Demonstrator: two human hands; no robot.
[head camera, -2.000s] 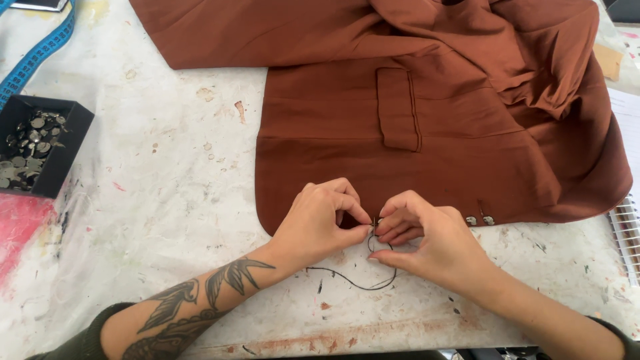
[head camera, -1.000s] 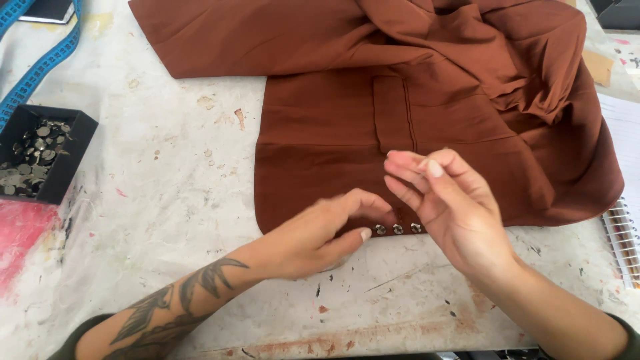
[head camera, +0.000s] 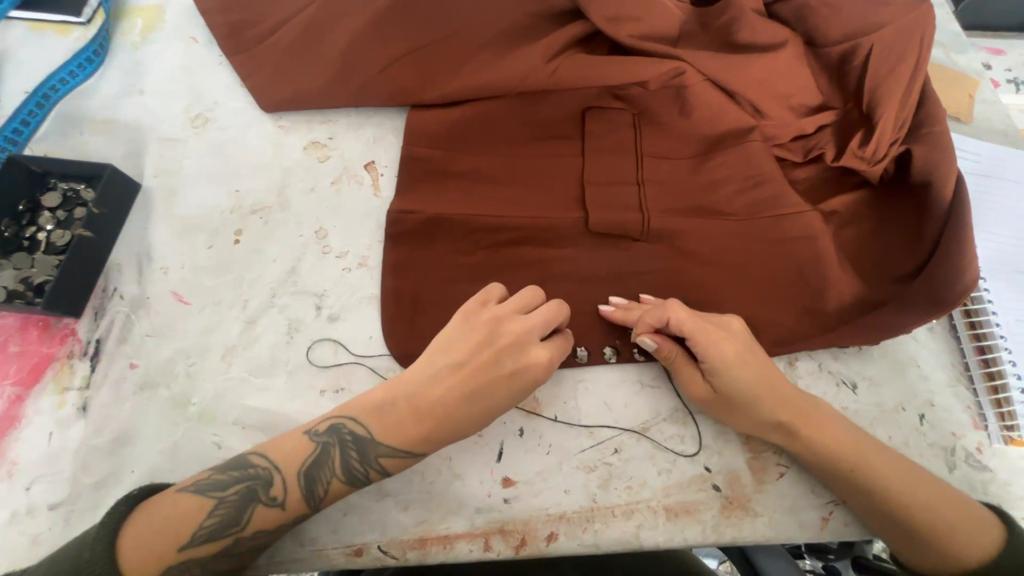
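Note:
A brown garment (head camera: 496, 264) with a flap pocket (head camera: 614, 172) lies on the table. Several small metallic studs (head camera: 610, 354) line its near edge between my hands. My left hand (head camera: 512, 352) rests by that edge, left of the studs, its fingers curled; whether it pinches something is hidden. At the right end of the row, my right hand (head camera: 704, 352) has thumb and index finger close together over the cloth, the other fingers extended; what lies between them cannot be told. A dark thread (head camera: 680, 452) runs in loops on the table, passing beneath my left hand. No needle is discernible.
At the left stands a black tray (head camera: 100, 232) of flat metal pieces (head camera: 48, 240), beside a blue tape measure (head camera: 56, 88). A spiral-bound notebook (head camera: 988, 352) lies at the right, partly beside the garment. The paint-stained table (head camera: 240, 200) ends just in front of me.
My right hand has come down from above the pocket's near end to the garment's edge. My left hand has moved off the left studs. The thread now shows in wide loops on the table.

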